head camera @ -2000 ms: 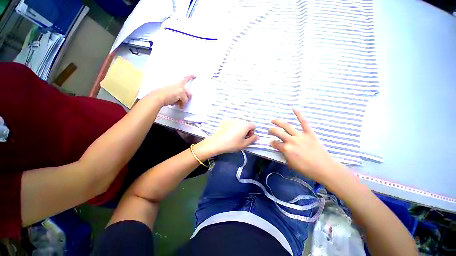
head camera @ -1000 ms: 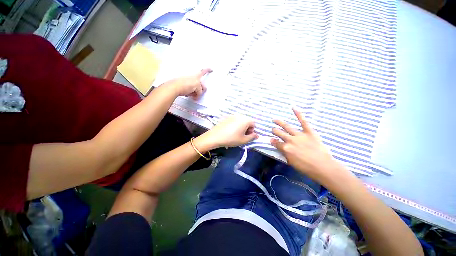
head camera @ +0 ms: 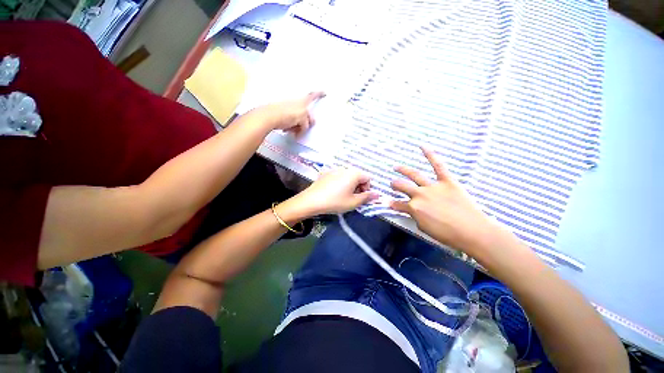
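Observation:
A grey-blue and white striped T-shirt [head camera: 451,109] lies flat on the white table, partly washed out by glare. My left hand [head camera: 341,192] is closed at the shirt's near edge, with thumb and fingertips pinched on a white tape measure [head camera: 386,267]. The tape hangs from under this hand over the table edge and loops on my lap. My right hand [head camera: 437,197] rests on the shirt with its fingers spread. A short piece of tape shows between my hands. What lies under my fingertips is hidden.
Another person's hand [head camera: 295,116] points at a white sheet [head camera: 280,80] on the left. A yellow-tan card [head camera: 217,86] and a metal clip lie beyond. A pinkish ruler tape [head camera: 627,322] runs along the table edge. A blue basket [head camera: 506,309] is below.
The view has shifted, so table and shirt appear further right and slightly lower. The hanging tape is straighter between my left hand and my lap. Both my hands stay nearly in place.

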